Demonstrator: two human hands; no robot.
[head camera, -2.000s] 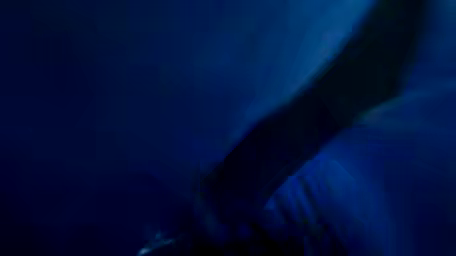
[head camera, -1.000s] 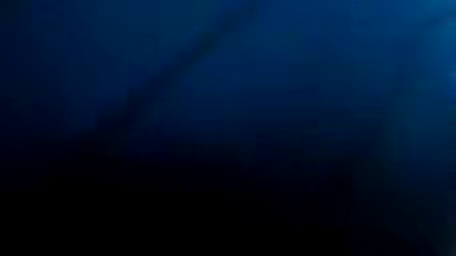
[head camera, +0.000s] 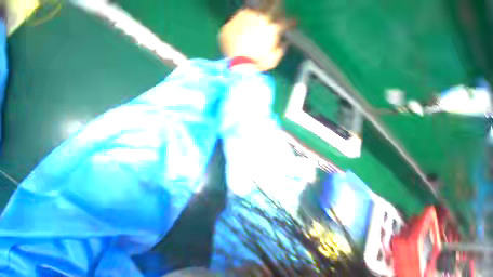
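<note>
My two blue sleeves meet at my hands near the top centre. My left hand (head camera: 235, 35) and my right hand (head camera: 268, 51) are close together, overexposed and blurred into one pale shape. Their fingers cannot be told apart, and whether they hold anything does not show. A dark, blurred shape lies just beyond them. A red band shows at a cuff. An open tablet unit with a white frame (head camera: 324, 134) lies tilted on the green surface to the right of my hands, with nothing touching it.
A blue bin (head camera: 336, 190) with pale contents sits lower right. Beyond it are a white compartment tray (head camera: 375, 246) and a red frame (head camera: 404, 252). A worn metal edge (head camera: 139, 35) crosses the upper left. Dark strands block the bottom centre. A yellow loop (head camera: 50, 15) is at upper left.
The earlier views are dark blue to black and very blurred, with no hands visible. Now the view is bright, showing the bench, both sleeves and the hands.
</note>
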